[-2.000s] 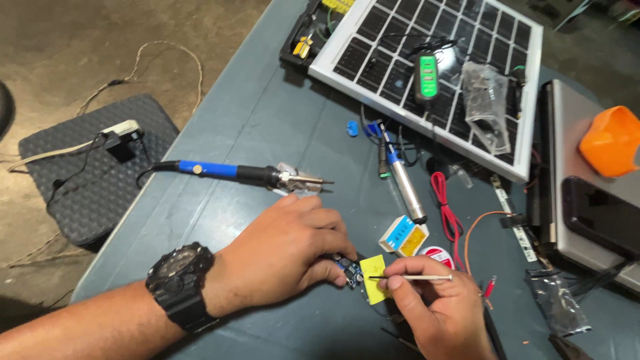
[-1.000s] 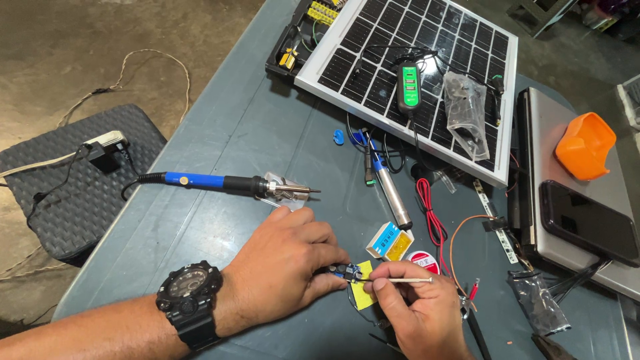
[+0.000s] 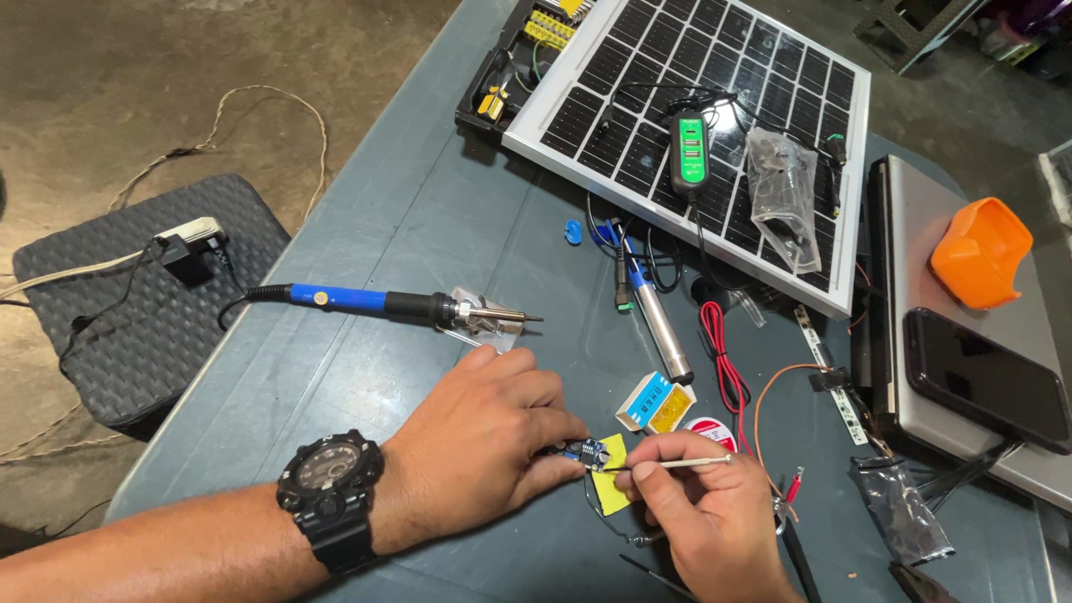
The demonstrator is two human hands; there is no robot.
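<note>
My left hand (image 3: 490, 435), with a black watch on its wrist, pinches a small blue circuit board (image 3: 593, 453) between thumb and fingers. A thin screwdriver (image 3: 691, 461) with a pale handle is held in my right hand (image 3: 712, 519), its dark tip at the board's lower edge. Partly under the board lies a yellow piece of paper or pad (image 3: 611, 494). Just beyond my hands are a small open box with yellow contents (image 3: 657, 404) and a round red-and-white tin or spool (image 3: 712, 434), partly hidden by my right hand.
A blue soldering iron (image 3: 360, 300) lies at the left, its metal tip over clear plastic. Farther back are a desoldering pump (image 3: 662, 327), a solar panel (image 3: 620, 180) and a green-faced USB adapter (image 3: 690, 155). Red wire (image 3: 722, 352), a laptop (image 3: 913, 402) and a phone (image 3: 988, 377) occupy the right.
The screwdriver has moved from over the yellow piece to the board's edge. My left hand still holds the board. The view has shifted somewhat.
</note>
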